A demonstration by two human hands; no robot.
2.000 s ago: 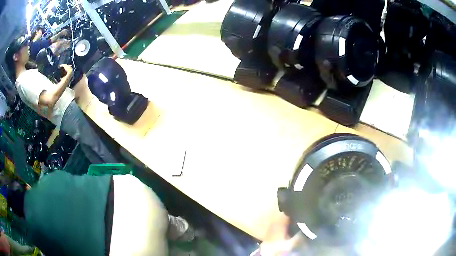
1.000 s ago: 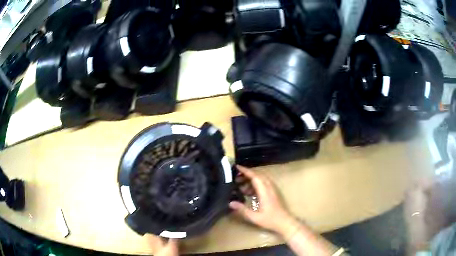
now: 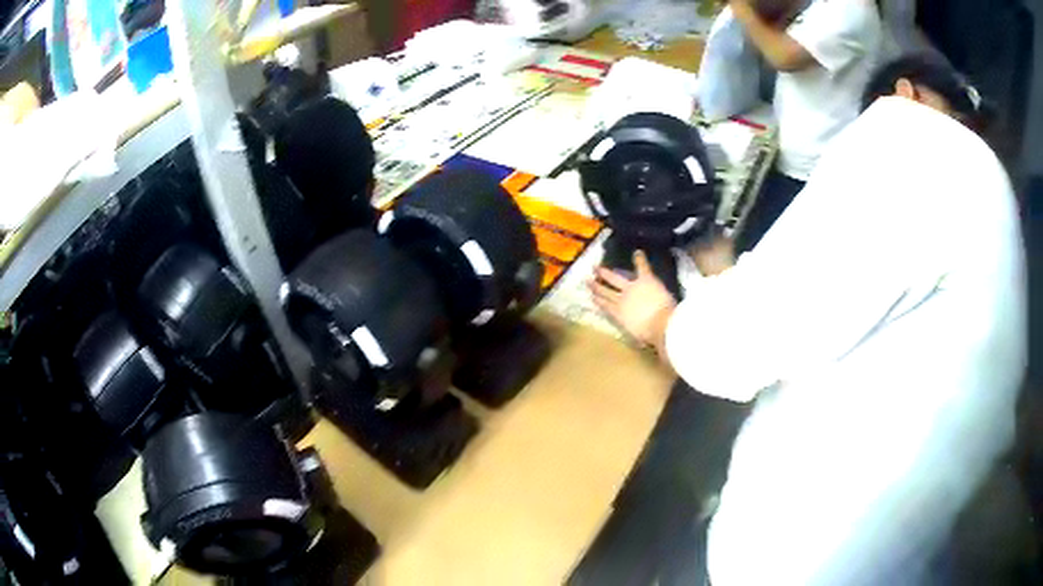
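Neither of my hands is in view. Nearest to me, a black portable fan lies at the lower left of the bench, its drum-like head turned down and its base beside it. Two more fans stand side by side farther up the bench: one fan left of centre and another fan just behind it. Both have pale strips on their rims and block bases on the tan board.
The tan bench top runs up the middle. A person in white on the right has both hands at a fan. A grey metal post rises at the left, with rows of fans behind. Another person stands farther back.
The view has swung right. The round fan that my hands were at, and my hands, have left the picture. The neighbouring person in white now shows fully.
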